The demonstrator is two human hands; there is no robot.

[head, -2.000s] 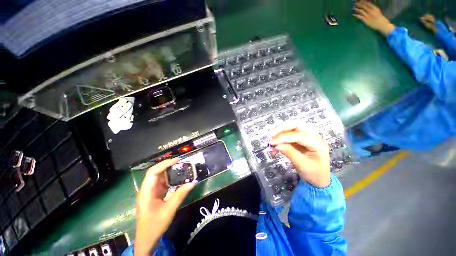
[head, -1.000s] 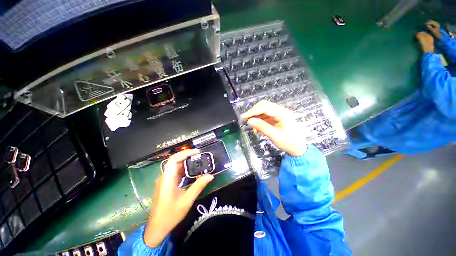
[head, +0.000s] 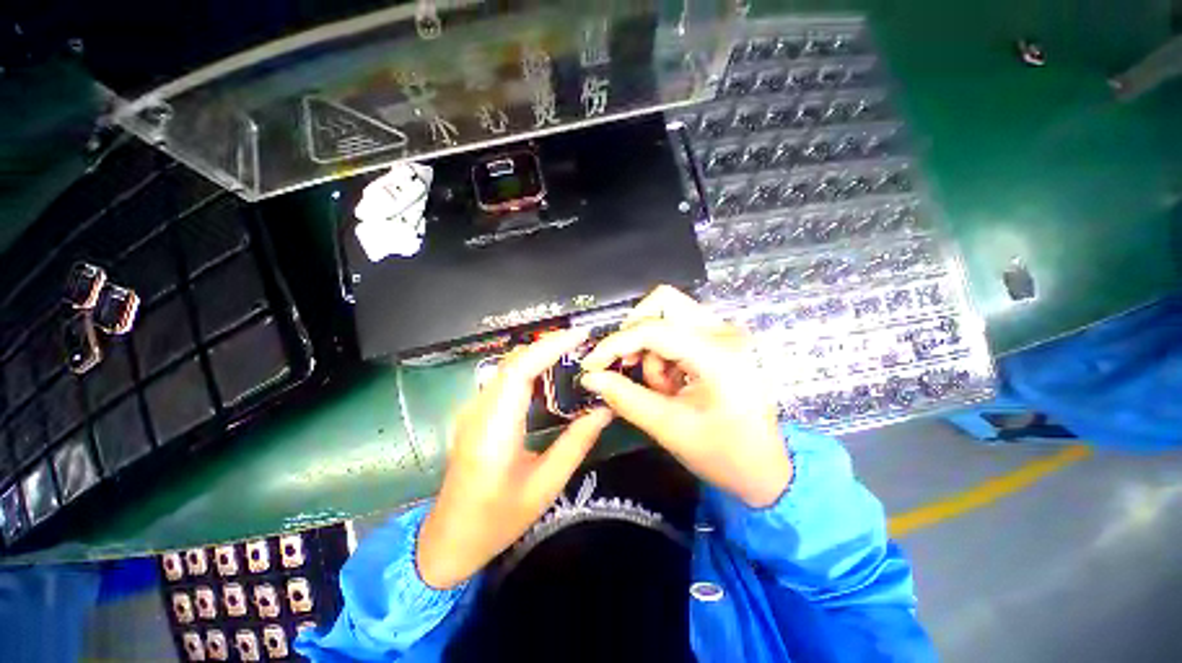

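Observation:
My left hand (head: 512, 447) holds a watch case (head: 565, 389) with a rose-gold rim between thumb and fingers, in front of the black box. My right hand (head: 687, 389) is at the case, its thumb and index fingertips pinched together over it. Whatever the right fingertips hold is hidden or too small to tell. The black box (head: 428, 292) lies just beyond my hands, with another watch case (head: 508, 183) on its top. The clear blister tray (head: 843, 246) lies to the right, with rows of small pockets.
A clear guard (head: 454, 97) stands over the box's far side. White crumpled pieces (head: 392, 210) lie on the box. The black compartment tray (head: 195, 285) at left holds three cases. A parts tray (head: 233, 598) is at lower left. Small dark pieces (head: 1020, 279) lie on the right mat.
My right hand has moved left from the clear tray to the case. My left hand still holds the case. The view has shifted, showing more of the lower left parts tray.

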